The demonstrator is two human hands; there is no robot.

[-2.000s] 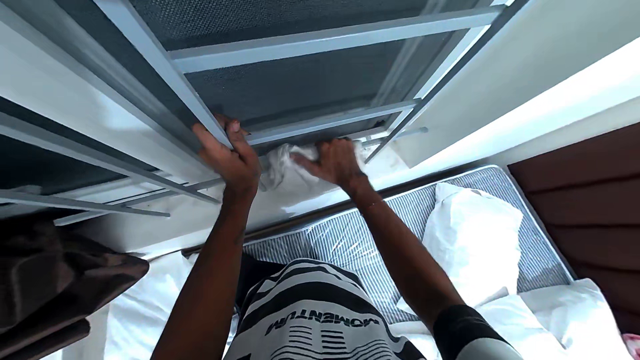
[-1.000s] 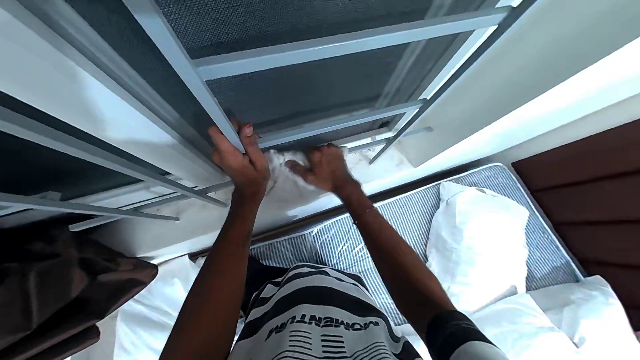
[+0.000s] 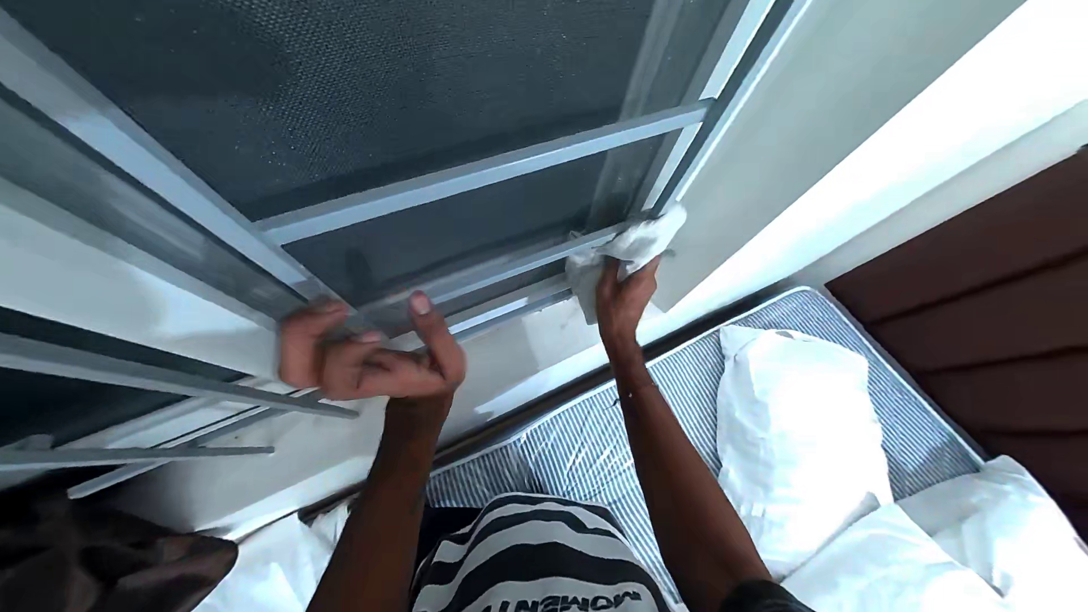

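My right hand point(image 3: 627, 297) grips a white cloth point(image 3: 648, 238), pressed at the right end of the lowest bar of a grey metal window grille point(image 3: 484, 177). Part of the cloth hangs over the sill beneath. At the grille's lower left corner, my left hand point(image 3: 374, 353) is slightly blurred, its thumb raised and its fingers curled near the upright bar; whether it touches the bar cannot be told. Behind the grille is a dark mesh window screen point(image 3: 382, 93). Below both hands runs the pale window sill point(image 3: 510, 361).
A striped mattress point(image 3: 680, 382) lies below the sill, with white pillows point(image 3: 799, 442) on its right part. Brown panelling point(image 3: 1003, 306) stands at the right. An open grille panel point(image 3: 170, 378) juts out at the left, above dark brown fabric point(image 3: 110, 552).
My right hand has moved right along the lowest bar with the cloth. My left hand, earlier around the upright bar, has loosened, its thumb now raised. The view has come closer to the grille.
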